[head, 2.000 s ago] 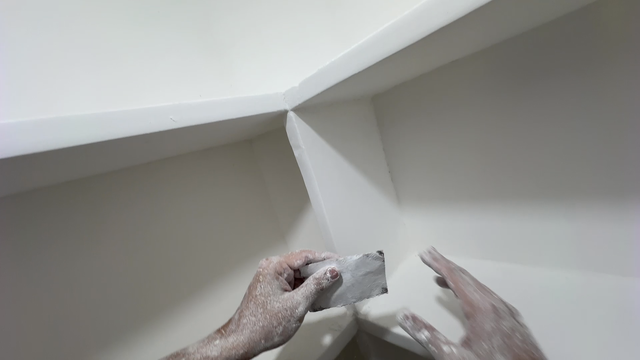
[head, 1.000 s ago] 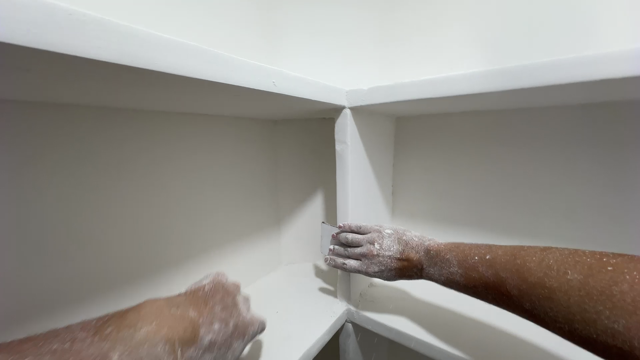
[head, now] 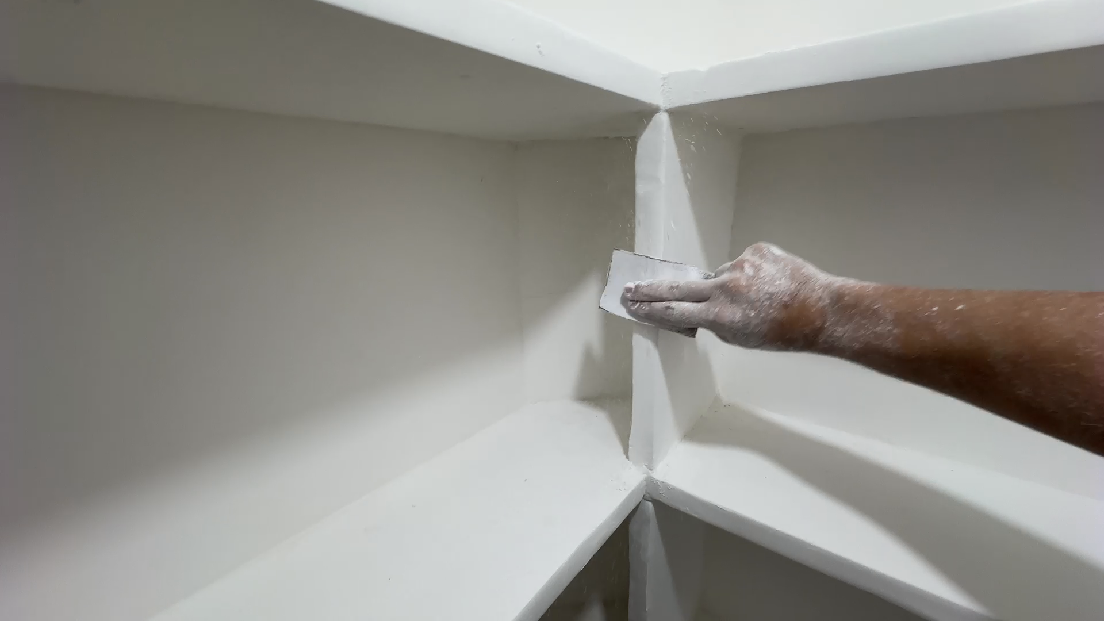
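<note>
My right hand [head: 750, 297], coated in white dust, reaches in from the right and holds a small sheet of sandpaper [head: 614, 280]. Two fingers press the sheet flat across the front edge of a white upright post [head: 653, 198] at the inner corner of the shelving. The sheet's face toward me is pale, its rim dark and worn; the face against the post is hidden. White specks of dust show near the post above the hand. My left hand is out of view.
An upper white shelf [head: 517, 39] meets the post top at the corner. A lower shelf [head: 448, 509] runs left and another lower shelf [head: 828, 466] runs right from its base. White back walls stand behind, and the hand's shadow falls across them.
Two seconds ago my left hand held the sheet; now my right hand has it on the post. My left hand, low at the left one second ago, has left the view.
</note>
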